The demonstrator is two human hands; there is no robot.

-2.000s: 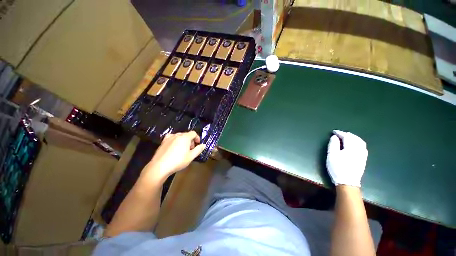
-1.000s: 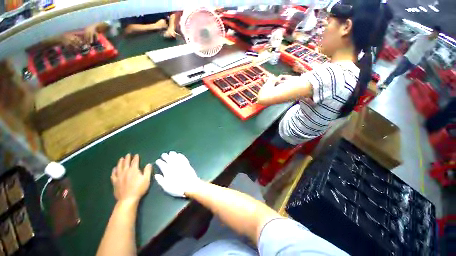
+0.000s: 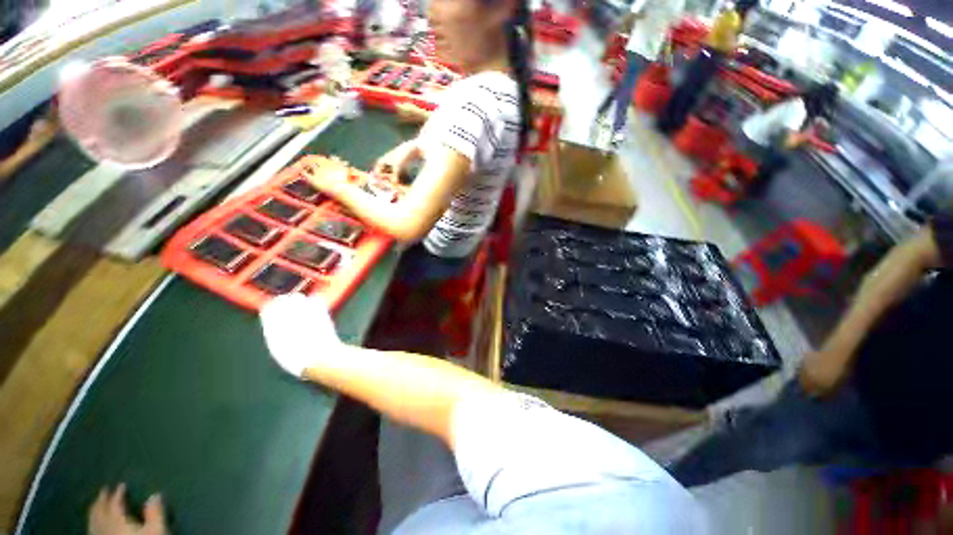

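A red tray (image 3: pixel 175 255) with several dark phones in two rows lies on the green bench. My right hand (image 3: pixel 299 332), in a white glove, is at the tray's near edge; its fingertips are blurred, so I cannot tell whether it grips the edge. My bare left hand (image 3: pixel 128 514) is low at the bottom left over the bench, partly cut off by the picture's edge, with its fingers apart and nothing visible in it.
A seated person in a striped shirt (image 3: pixel 483 136) reaches over the tray's far side. Stacked black trays (image 3: pixel 627 308) stand on a carton at the right. A pink-white fan (image 3: pixel 123 113) is at the back left. Another person's arm (image 3: pixel 873 303) is at the far right.
The view has swung right. My gloved right hand has moved from the bare bench to the red tray's near edge. My left hand is now low in the picture, apart from the right.
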